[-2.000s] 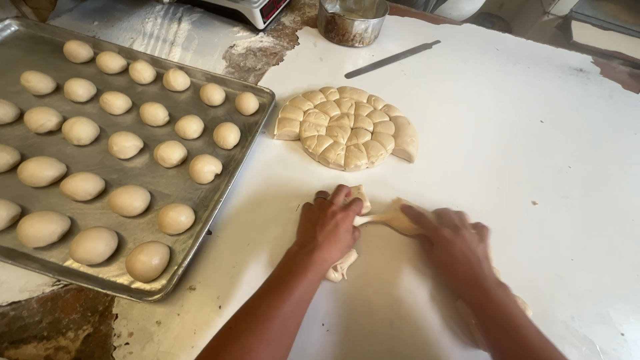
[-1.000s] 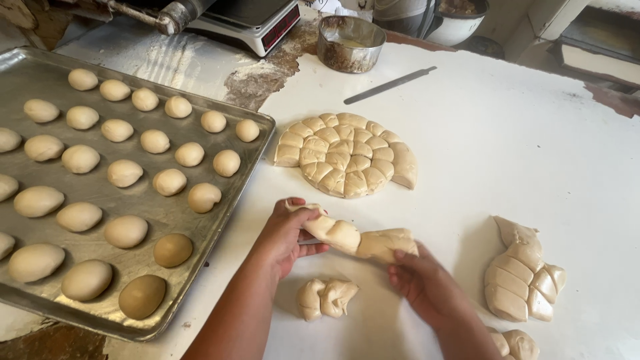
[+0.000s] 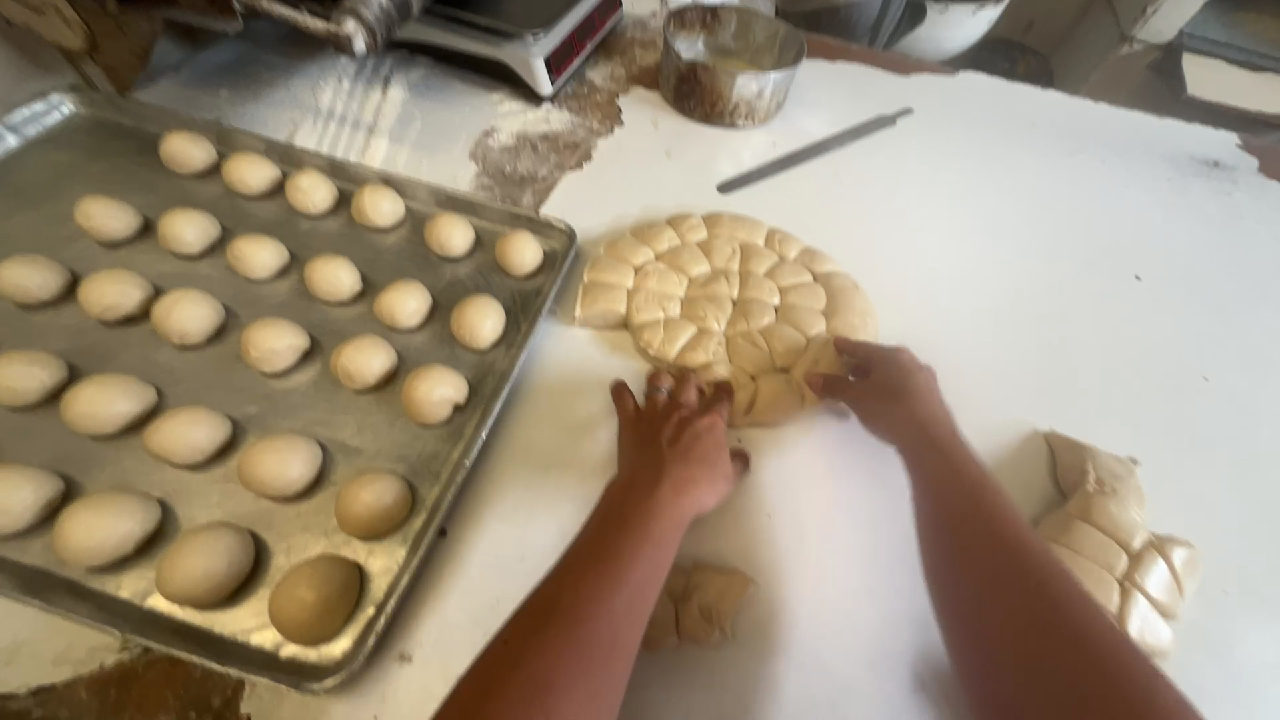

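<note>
A round slab of scored dough (image 3: 730, 290) lies on the white work surface. My left hand (image 3: 680, 430) rests with spread fingers at its near edge, partly hiding the dough there. At the lower right edge, my right hand (image 3: 880, 390) has thumb and fingers on a dough strip (image 3: 775, 398) that lies against the slab. Below my left hand, a small dough lump (image 3: 705, 600) is partly hidden by the forearm. More scored dough pieces (image 3: 1110, 540) lie right of my right forearm. Several smooth dough balls (image 3: 280, 465) sit in rows on a metal baking tray (image 3: 490, 400) at the left.
Behind the slab lie a flat metal blade (image 3: 815, 150) and a round metal tin (image 3: 732, 70). A digital scale (image 3: 530, 40) stands at the back, beside a bare, floury patch of the worktop. A white bowl (image 3: 950, 25) is at the back edge.
Both hands have moved forward to the near edge of the slab. The dough strip they held up one second ago now lies against that edge.
</note>
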